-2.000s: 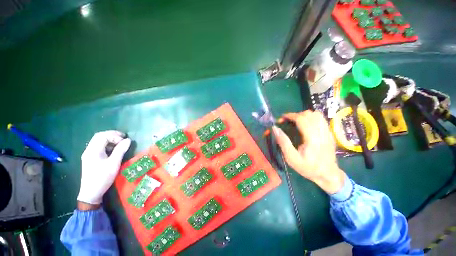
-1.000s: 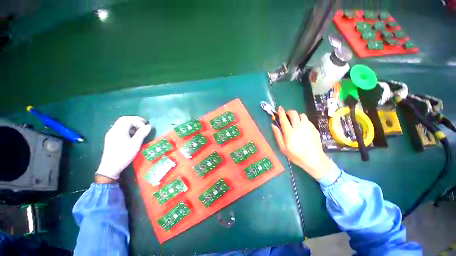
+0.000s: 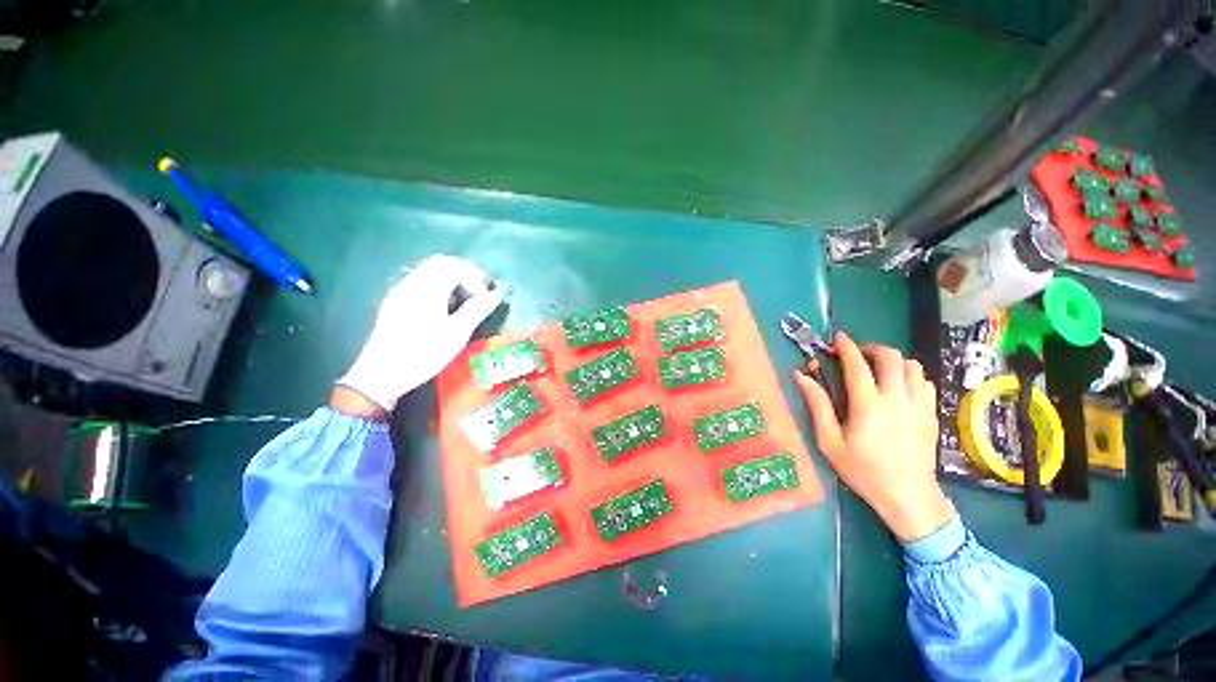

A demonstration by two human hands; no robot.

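Observation:
An orange-red board tray [image 3: 680,400] lies on the green mat in front of me. Several small green circuit boards [image 3: 630,433] lie on it in slanted rows. My left hand [image 3: 424,327], in a white glove, rests beside the tray's upper left corner with fingers curled; whether it holds anything is hidden. My bare right hand [image 3: 874,424] is right of the tray, over the side cutters [image 3: 798,328]. Their metal jaws point up and left, and their dark handles are under my fingers and partly hidden.
Grey box with round black front [image 3: 87,267], blue pen [image 3: 240,227] and solder spool [image 3: 104,466] are at left. At right are a whitish bottle [image 3: 994,277], green disc [image 3: 1072,312], yellow ring [image 3: 1010,429] and iron stands. A metal post [image 3: 1007,133] stands before another loaded red tray [image 3: 1114,220].
The view has shifted and turned, so the tray looks less tilted. The right hand has come from open beside the cutters to lie around their handles. The left hand stays at the tray corner.

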